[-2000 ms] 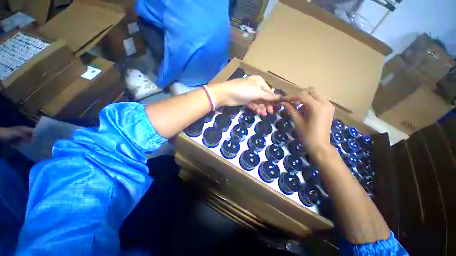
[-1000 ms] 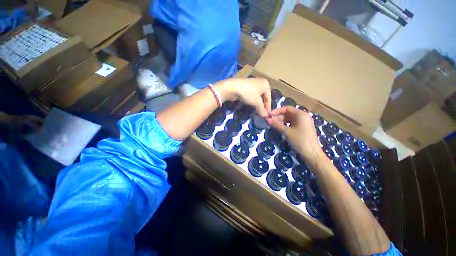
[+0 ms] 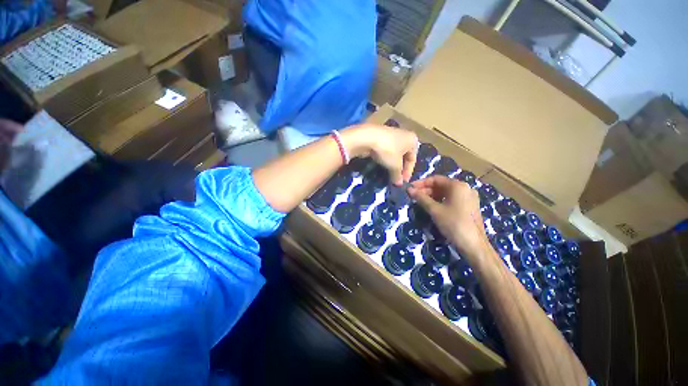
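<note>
Many small round black parts (image 3: 397, 258) stand in rows in an open brown carton (image 3: 392, 290), with white showing between them. Those at the right have shiny ringed tops; several at the left look matte. My left hand (image 3: 383, 151), with a red and white bracelet at the wrist, is over the back left rows, fingertips pointing down. My right hand (image 3: 450, 205) is beside it, thumb and forefinger pinched. The fingertips of both hands nearly meet at a small dark piece (image 3: 400, 193) just above the parts. Its shape and which hand grips it are unclear.
The carton's lid (image 3: 505, 113) stands up behind the parts. More cartons (image 3: 637, 203) are at the right. At the left are stacked cartons (image 3: 151, 121), a carton of small white parts (image 3: 56, 56) and a white sheet (image 3: 41, 158). A person in a blue smock (image 3: 320, 64) is beyond the carton.
The view has shifted, so the carton sits slightly lower and further right. My hands have come from a raised, overlapping pose to fingertips meeting low over the left rows. The neighbour's white sheet has moved left.
</note>
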